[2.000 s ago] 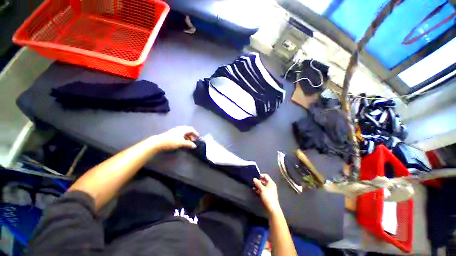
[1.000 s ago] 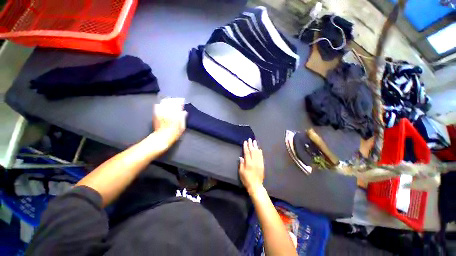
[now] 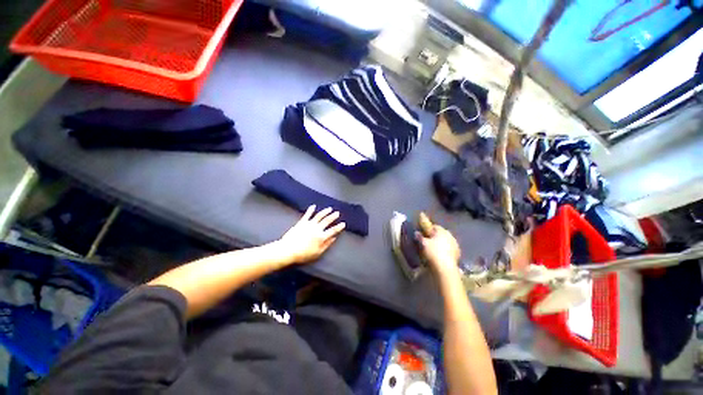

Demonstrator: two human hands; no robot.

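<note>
A narrow navy collar piece (image 3: 289,188) lies flat, slightly curved, near the table's front edge. My left hand (image 3: 314,235) rests with spread fingers on its lower edge, right of its middle. My right hand (image 3: 441,247) is closed around the tan handle of the steam iron (image 3: 403,243), right of the piece and apart from it. The fanned pile of unpressed pieces (image 3: 353,127), navy with white stripes, lies beyond the piece. The dark pressed stack (image 3: 154,129) lies at the left.
The red plastic basket (image 3: 127,46) is at the far left. The wrapped hose (image 3: 505,139) hangs at the right. Dark crumpled cloth (image 3: 474,181), a black-and-white bundle (image 3: 566,170) and a second red basket (image 3: 574,285) are at the right. A blue basket (image 3: 401,362) is below the table edge.
The piece was held at both ends, then laid flat with its dark side up. My left hand has moved right along it. My right hand has left it and taken hold of the iron.
</note>
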